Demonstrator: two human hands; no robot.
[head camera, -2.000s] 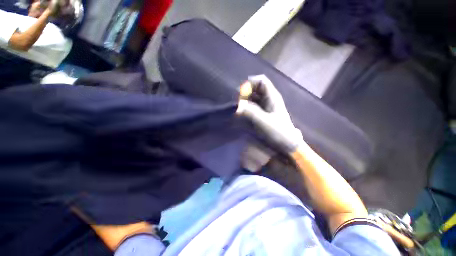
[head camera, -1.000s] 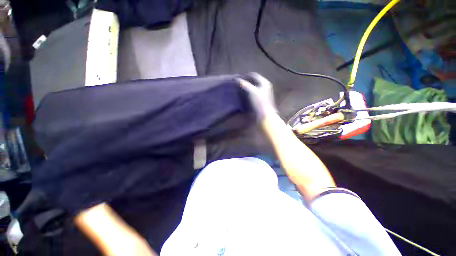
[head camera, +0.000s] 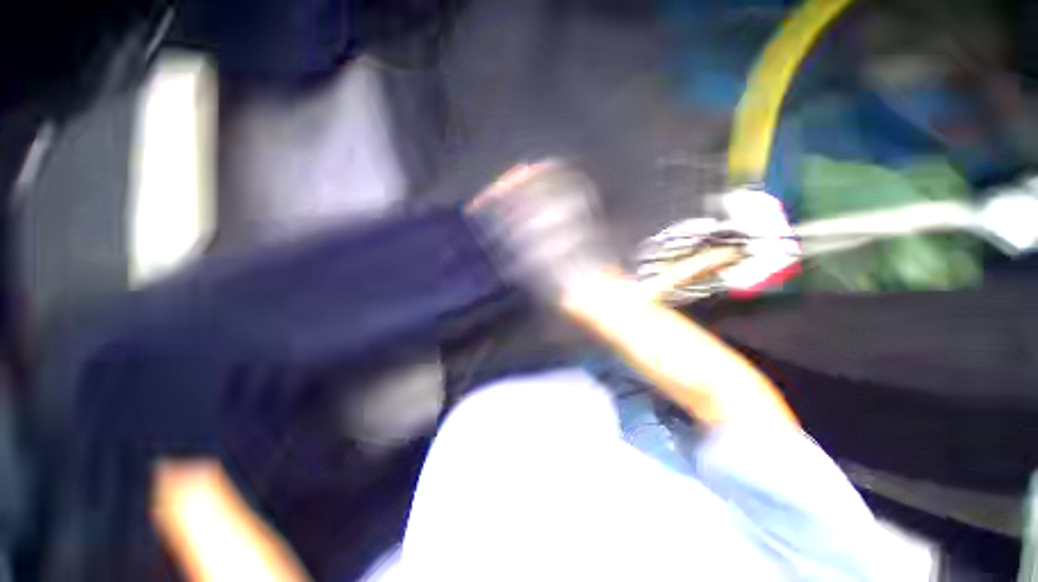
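The frame is strongly blurred. A dark navy garment (head camera: 307, 290) lies draped over the long padded arm, which it hides. My right hand (head camera: 544, 222), in a thin grey glove, is at the garment's right end, with fingers at its edge; the exact hold is blurred. My left forearm shows at the lower left, but the hand itself is hidden in or behind the dark cloth. The steam iron (head camera: 697, 262), with a brown handle, rests on its red and white rest right of my right hand; neither hand touches it.
A white bar (head camera: 174, 171) and a paler grey patch (head camera: 324, 154) lie behind the garment. A yellow hose (head camera: 763, 102) curves down near the iron. A whitish steam hose (head camera: 888, 223) runs right, past a green cloth (head camera: 899, 188).
The view has swung from the left side to the table. The garment went from being held up in front of me to lying over the padded arm. My right hand has lately shifted slightly left.
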